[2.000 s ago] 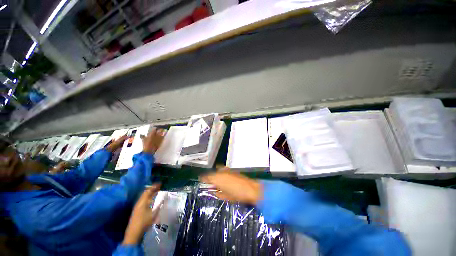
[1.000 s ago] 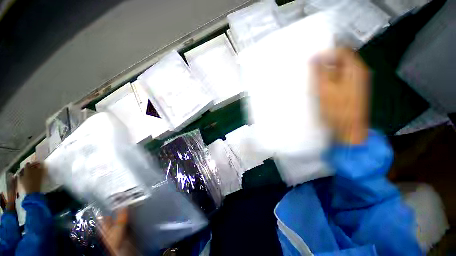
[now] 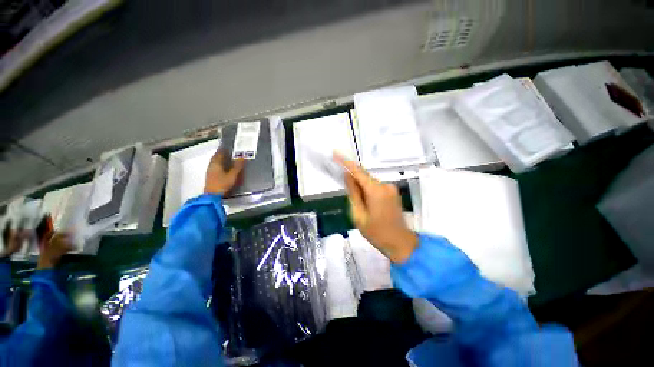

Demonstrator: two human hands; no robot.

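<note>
My left hand grips the lower left edge of a dark grey slab with a white label. The slab lies on a translucent white tray over a white box. My right hand is raised in front of an open white box base. A small, thin white piece, blurred and perhaps an insert card, is at its fingertips. A bagged black keyboard lies below my hands. White papers lie right of it. White sleeves or sheets are stacked right of my right hand.
White boxes run along the grey panel. Moulded trays top some boxes on the right. A printed lid is at far right. Another slab lies on a box at left. Another person's hand is at far left.
The view has swung. My left hand has left the large white and clear sheet and moved to the slab. My right hand has let go of a white sheet and holds the small piece.
</note>
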